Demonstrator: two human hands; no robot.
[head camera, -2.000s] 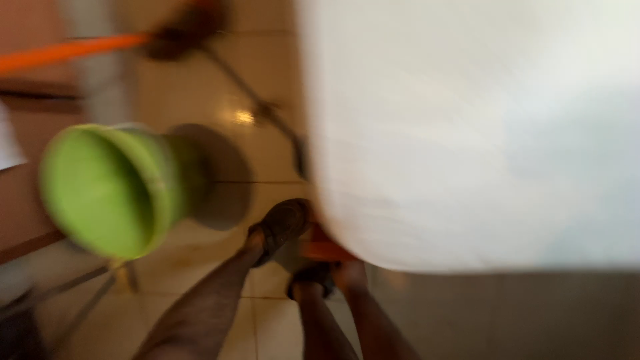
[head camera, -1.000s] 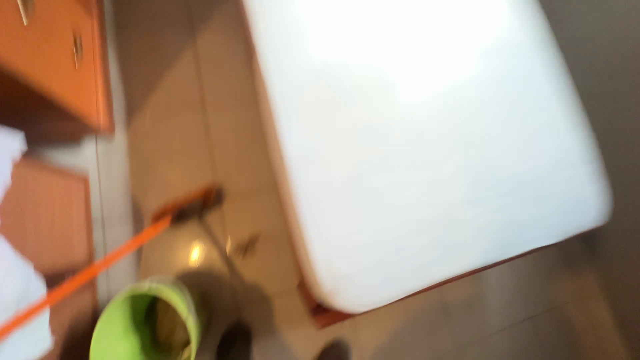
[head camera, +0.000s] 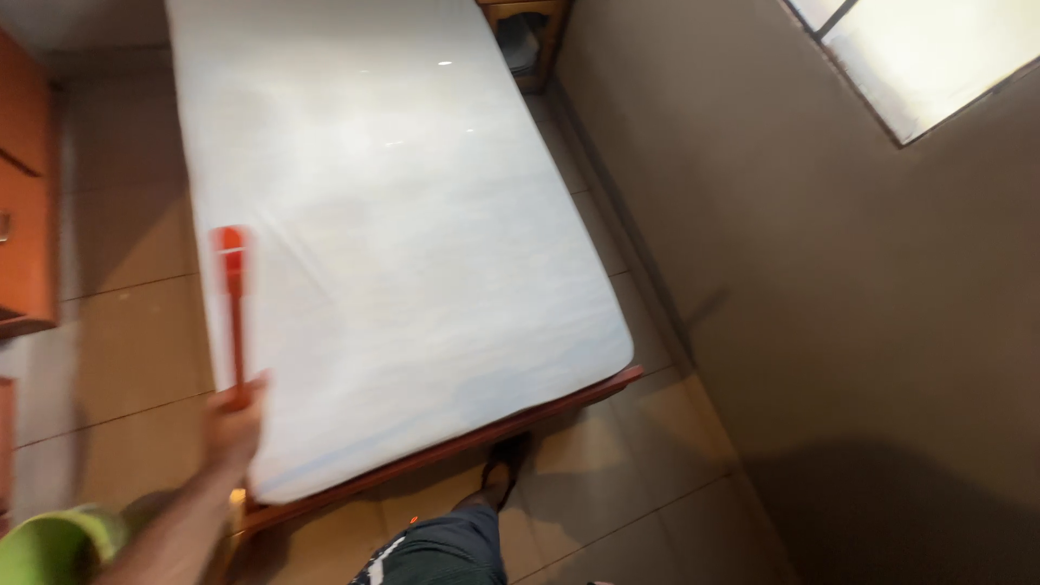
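Blurred by motion, my left hand (head camera: 234, 418) is closed around the lower part of a red handle (head camera: 236, 325), whose wider end points up the view. The hand is over the near left edge of a bed's white-covered mattress (head camera: 390, 244); whether the handle touches the mattress cannot be told. The mattress lies on a reddish wooden bed frame (head camera: 455, 445). A green bucket (head camera: 101, 528) stands at the lower left, partly behind my forearm. Only a tiny skin-toned sliver, possibly my right hand (head camera: 601, 582), shows at the bottom edge; its grip is hidden.
Orange-brown wooden drawers (head camera: 28, 219) stand on the left. Tiled floor (head camera: 146, 349) runs between them and the bed. A wooden bedside unit (head camera: 524, 41) is at the bed's far right corner. A grey-brown wall (head camera: 796, 268) with a bright window (head camera: 934, 65) rises on the right.
My left hand has come into view with the red handle. The orange-handled tool's head, seen over the floor near the bucket before, is out of sight. The view has swung toward the wall and window.
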